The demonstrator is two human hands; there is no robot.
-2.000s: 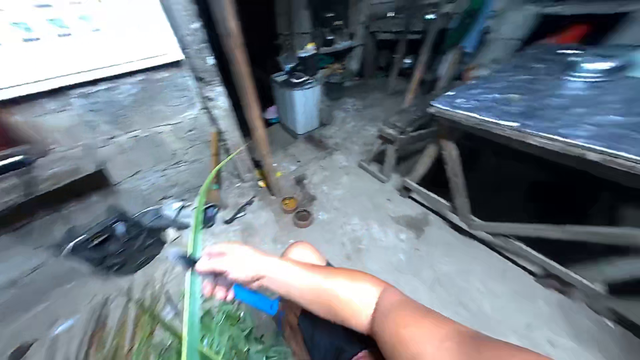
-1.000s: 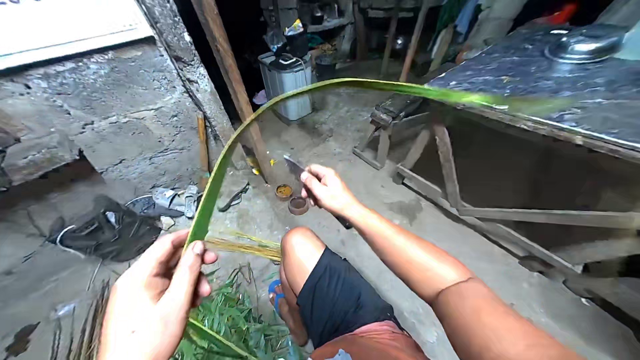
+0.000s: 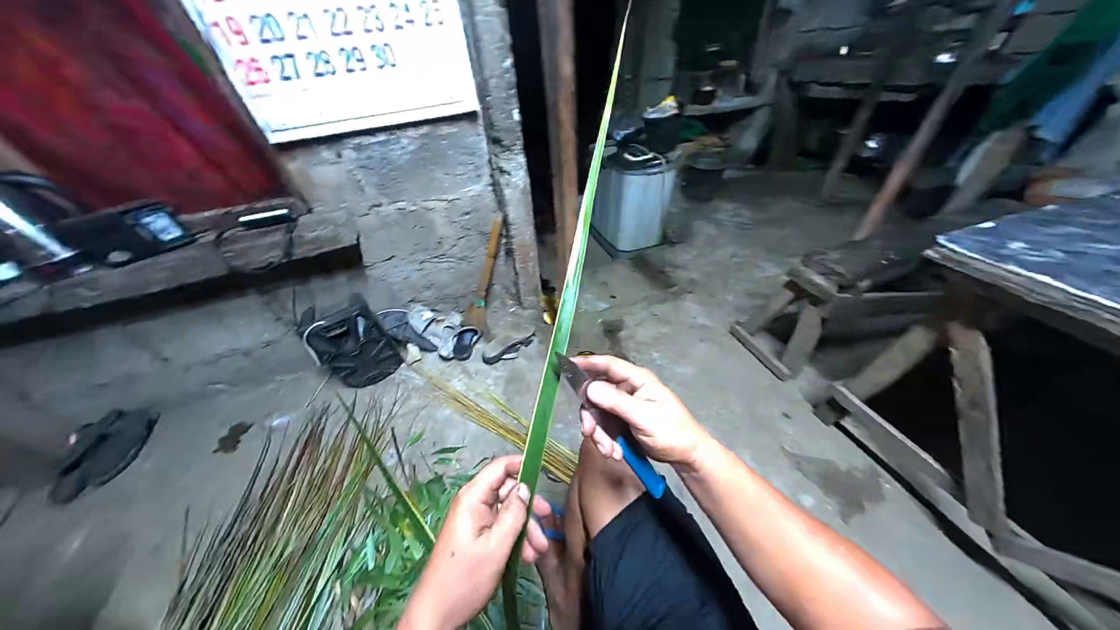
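Observation:
A long green palm leaflet [image 3: 567, 308] runs upright through the middle of the view. Near its lower part my left hand [image 3: 494, 525] pinches it between thumb and fingers. My right hand [image 3: 643, 404] grips a knife with a blue handle [image 3: 641, 468]; its dark blade [image 3: 573, 374] touches the leaflet's right edge, above my left hand. Below and left of my left hand lie green leaf strips [image 3: 381, 547] beside a bundle of thin leaf midribs [image 3: 280, 516]. More yellowish midribs [image 3: 499, 420] lie on the floor behind the leaflet.
A wooden-framed table [image 3: 1041, 254] and a low wooden bench [image 3: 809, 284] stand at the right. A black bag [image 3: 354, 341], sandals [image 3: 455, 337] and a small broom [image 3: 483, 289] are by the block wall. A grey washing tub [image 3: 634, 197] stands farther back.
The leaflet, arched to the right a second ago, now stands nearly straight. My right hand has brought the knife from apart to against it. The view has swung left.

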